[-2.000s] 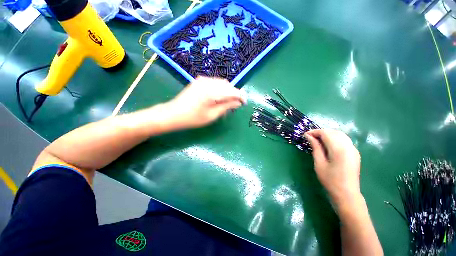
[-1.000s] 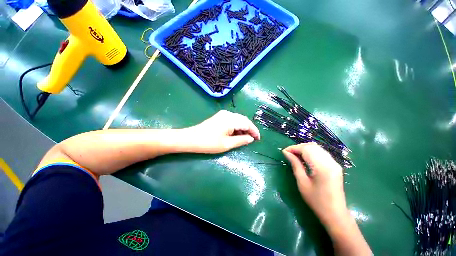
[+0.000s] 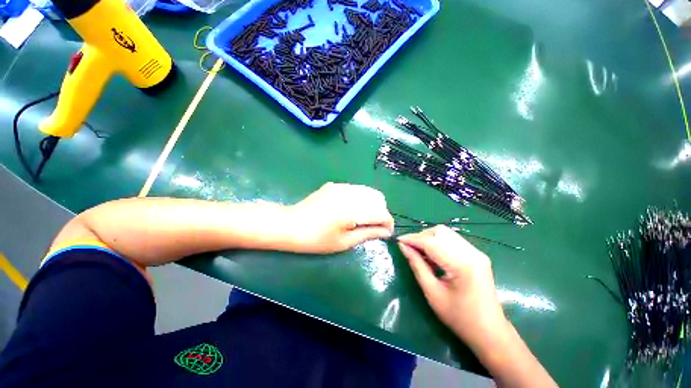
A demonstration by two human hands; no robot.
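My left hand (image 3: 345, 218) and my right hand (image 3: 447, 276) are bare and nearly touch at the fingertips over the green mat. My right hand pinches a thin black wire lead (image 3: 395, 238) at its thumb and finger. My left fingertips pinch a small dark piece at the same spot, mostly hidden, perhaps a tubing sleeve. A few thin wires (image 3: 485, 223) lie just beyond my right hand. A loose wire bundle (image 3: 454, 170) lies farther off. The blue tray (image 3: 312, 121) holds many short black tubing pieces (image 3: 326, 83).
A yellow heat gun (image 3: 102, 57) with a black cord lies at the upper left. A large wire pile (image 3: 655, 292) is at the right edge. Yellow tape (image 3: 182, 125) crosses the green mat (image 3: 250, 159). One small black piece (image 3: 343, 133) lies below the tray.
My right hand has left the wire bundle and come down and left with a wire. My left hand has moved from the tray's near corner towards me, to meet it.
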